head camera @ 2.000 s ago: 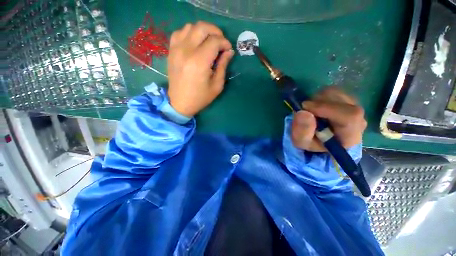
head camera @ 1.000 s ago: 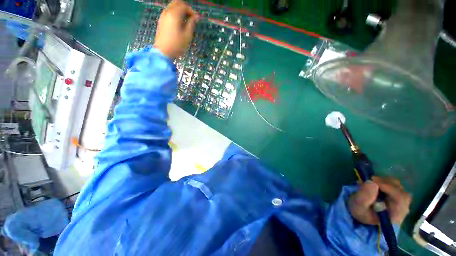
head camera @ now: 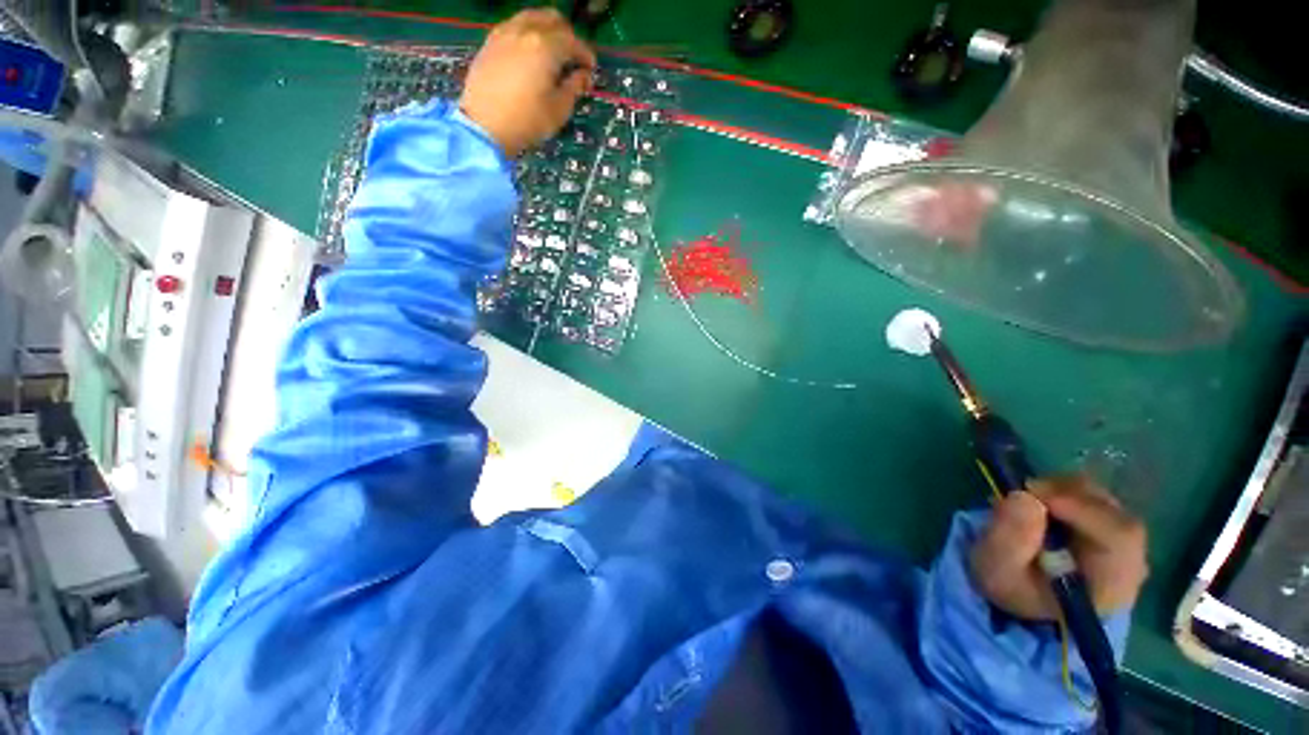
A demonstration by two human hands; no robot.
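Observation:
My right hand [head camera: 1059,546] holds the dark blue soldering iron [head camera: 1001,445], its dark tip at the edge of the white round pad [head camera: 912,332]. No component can be made out on the pad. My left hand [head camera: 527,83] is over the far part of the blister tray [head camera: 582,237], fingers bent together; whether it holds a part is too small to tell. The solder wire [head camera: 699,325] lies in a curve on the green mat, its free end left of the pad. The red lead wires [head camera: 709,267] lie in a loose pile right of the tray.
The clear fume hood [head camera: 1048,251] stands beyond the pad, with a clear packet [head camera: 857,161] at its left. A metal-edged dark tray [head camera: 1263,574] is at the right edge. White equipment [head camera: 180,359] stands at left. Black round objects [head camera: 758,25] lie at the back.
My left hand has gone from beside the pad to the far part of the blister tray, leaving the solder wire on the mat. The view has swung left. The iron's tip stays at the pad.

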